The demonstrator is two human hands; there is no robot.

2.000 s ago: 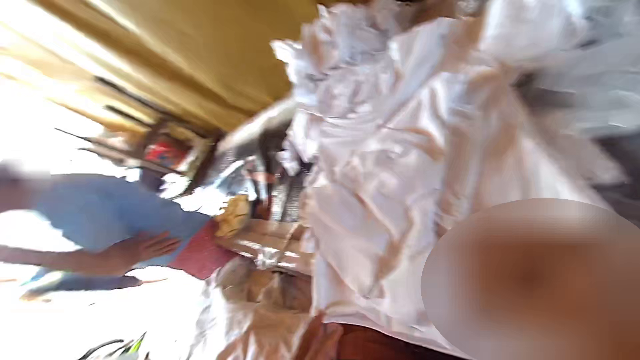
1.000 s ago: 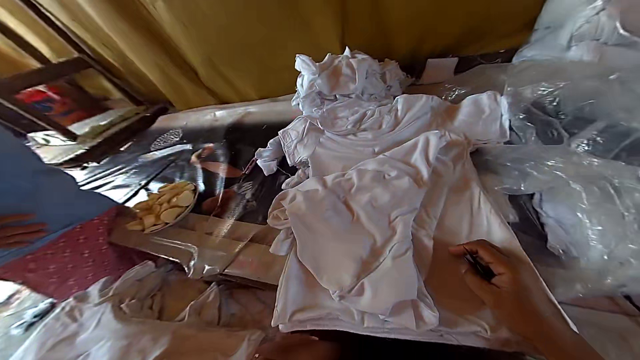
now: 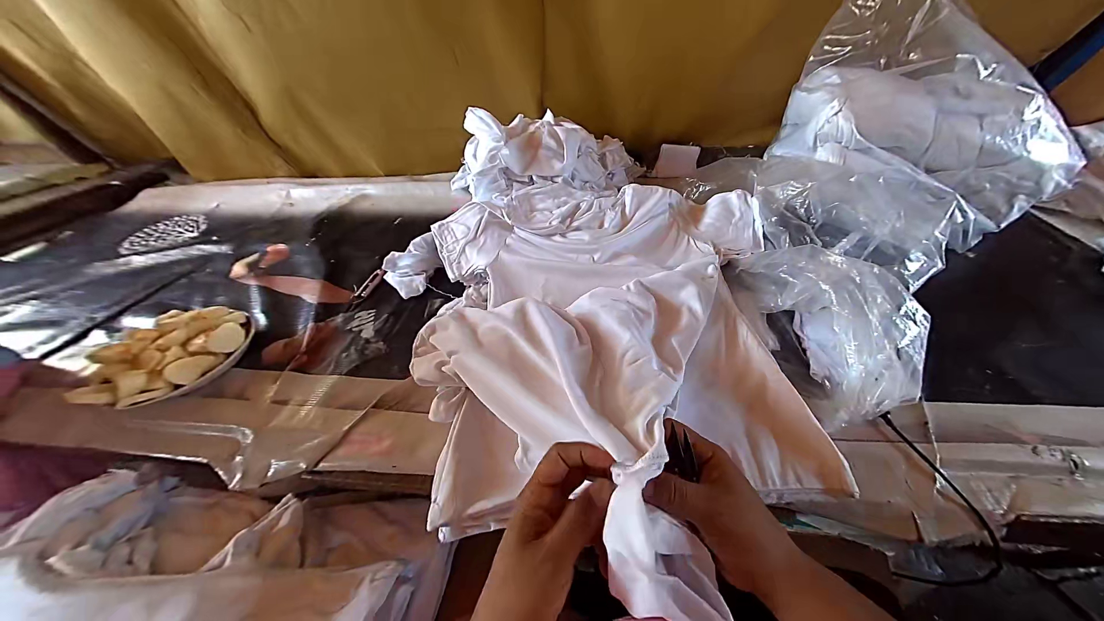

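Near the front edge of the table, my left hand [image 3: 565,496] pinches the hem of a white garment [image 3: 561,362]. My right hand [image 3: 711,496] grips the same garment just beside it and also holds a small dark tool [image 3: 683,453], perhaps thread snips; whether its blades are apart I cannot tell. The held garment drapes over a stack of white short-sleeved shirts [image 3: 750,405] lying on the table, and part of it hangs down between my hands. A crumpled heap of white cloth [image 3: 552,151] sits behind the shirts' collars.
A plate of peeled, cut pale food pieces [image 3: 185,358] stands on the left. Clear plastic bags [image 3: 914,129] with white cloth lie on the right, above a black cable [image 3: 957,496]. More white garments [image 3: 216,552] are at lower left. A yellow curtain [image 3: 388,86] hangs behind.
One second ago the garment lay flat on the shirts with my right hand beside it; now both hands hold its edge, gathered up. The person at the left has mostly left the view.
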